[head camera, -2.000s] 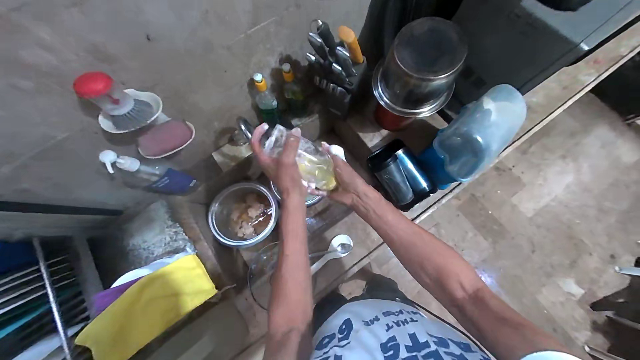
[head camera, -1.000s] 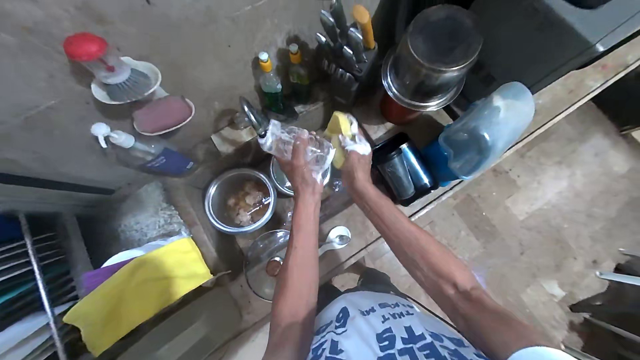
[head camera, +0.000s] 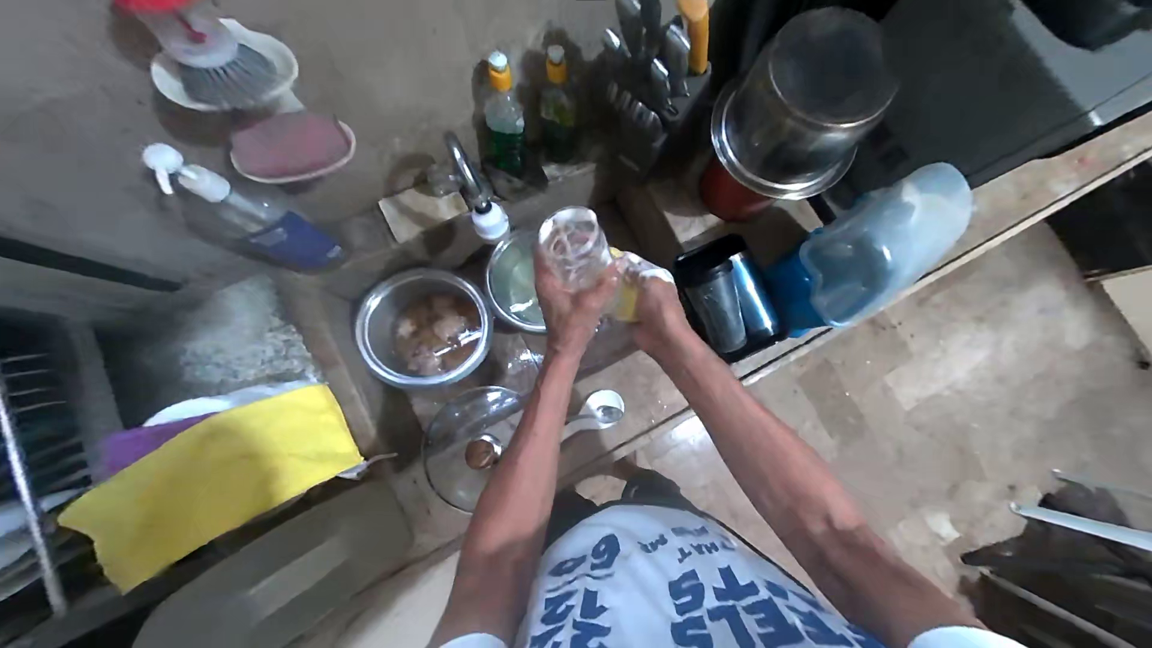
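Note:
A clear drinking glass (head camera: 574, 241) with suds on it is gripped in my left hand (head camera: 576, 301), its round end tilted up toward the camera. My right hand (head camera: 655, 301), foam on its fingers, holds a yellow sponge (head camera: 625, 295) against the glass. Just left of the glass, partly hidden by my left hand, is a metal bowl (head camera: 513, 283) with cloudy greenish liquid. The faucet (head camera: 468, 171) with a white tip stands behind it. Further left, a metal pot (head camera: 360, 328) holds pinkish-brown pieces in liquid.
Near the front edge lie a glass lid (head camera: 450, 441) and a white ladle (head camera: 603, 409). Right of my hands are a black container (head camera: 729, 301) and a blue-based clear pitcher (head camera: 886, 252). Bottles (head camera: 505, 126), a knife block (head camera: 670, 99) and an upturned metal pot (head camera: 810, 99) stand behind. A yellow cloth (head camera: 225, 468) hangs left.
My hands have come together again; a second ago the sponge was apart from the glass, near the faucet. The glass now shows its round end upward.

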